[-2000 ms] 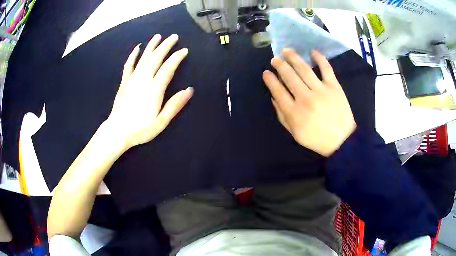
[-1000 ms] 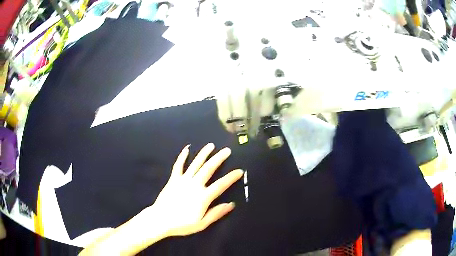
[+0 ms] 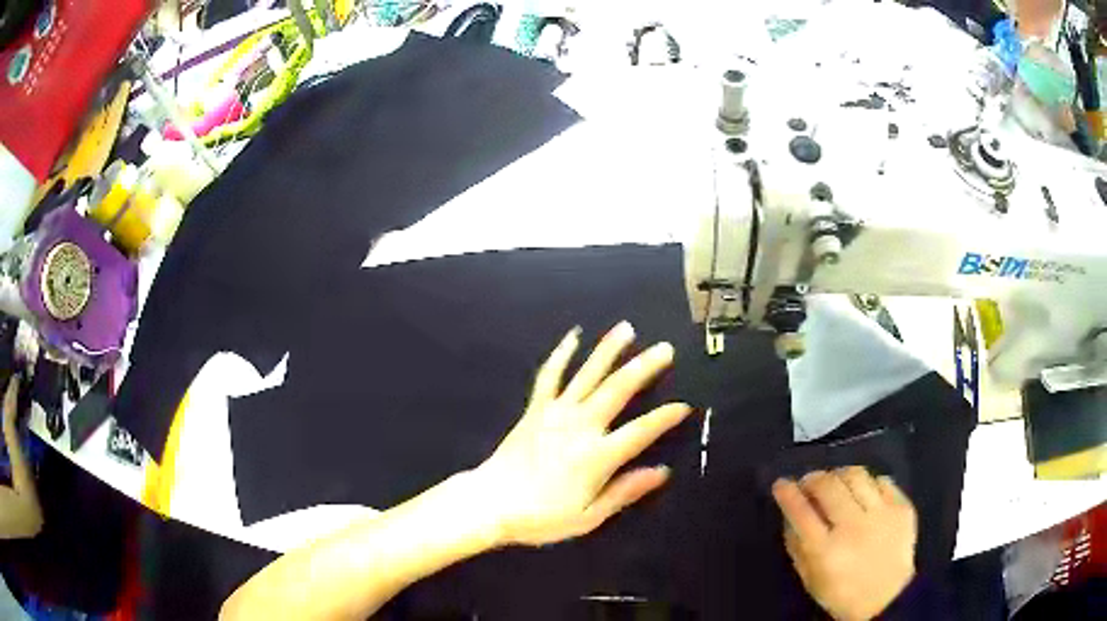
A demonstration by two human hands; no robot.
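A large navy-black garment panel (image 3: 486,328) lies across the table. A thin pale broken line, the pocket opening (image 3: 705,440), shows on it below the presser foot (image 3: 715,343). My left hand (image 3: 577,455) lies flat on the panel, left of this line, with fingers spread. My right hand (image 3: 853,534) is right of the line, fingers curled on the lower edge of a small dark rectangular piece (image 3: 850,454) that lies over the panel. Part of the piece is under the fingers. A pale blue-grey piece (image 3: 844,370) lies just beyond it.
The white sewing machine head (image 3: 734,231) and arm stand at the back right. Blue thread snips (image 3: 966,352) and a dark box (image 3: 1065,425) lie right. A purple round object (image 3: 79,285) and yellow spools are left. A red basket (image 3: 1078,546) is lower right. Another person's arm shows far left.
My right hand, hidden beyond the sleeve one second ago, is back over the panel with the small dark piece. My left hand stays flat beside the pocket line. The camera view has shifted.
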